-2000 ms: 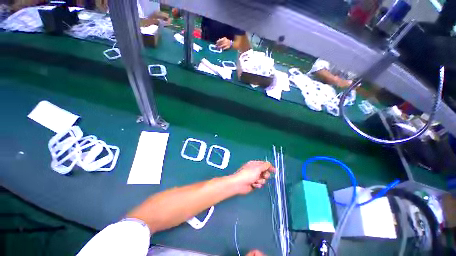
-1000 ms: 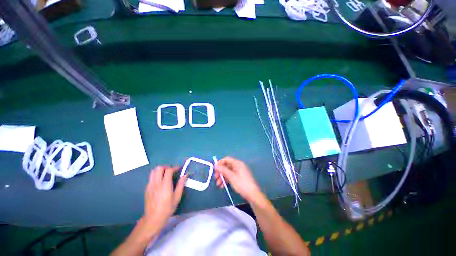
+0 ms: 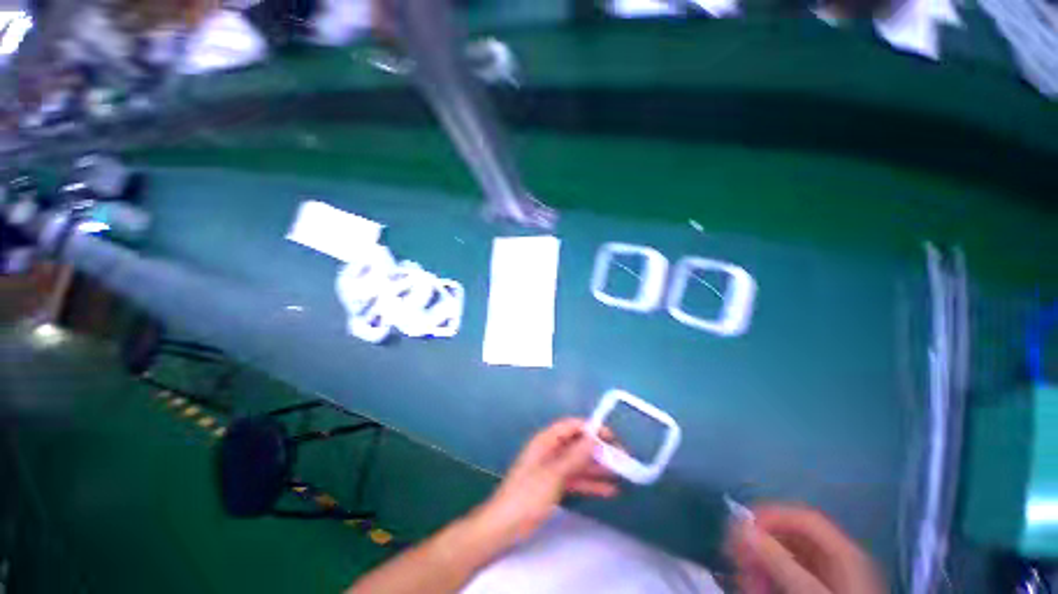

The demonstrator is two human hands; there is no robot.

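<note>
My left hand (image 3: 559, 470) holds a white rounded-square frame (image 3: 662, 462) by its left edge, just above the bench near my body. My right hand (image 3: 803, 550) is blurred at the bottom, right of the frame and apart from it. A short pale tip (image 3: 737, 507) shows at its fingers, likely the wire; the rest is hidden or blurred. Two fitted frames (image 3: 630, 279) lie flat side by side beyond my hands, a thin line crossing each opening. The wire bundle (image 3: 934, 424) lies lengthwise at the right.
A white paper sheet (image 3: 521, 302) lies left of the fitted frames. Further left are the frame pile (image 3: 395, 299) and a smaller white paper (image 3: 334, 229). A metal support (image 3: 464, 122) stands at the bench's far edge. A teal-green box (image 3: 1045, 464) is cut off at right. A black stool (image 3: 253, 464) is below left.
The view has swung left, so bench things appear further right. My left hand now grips the frame's left edge. My right hand is further from the frame and more blurred.
</note>
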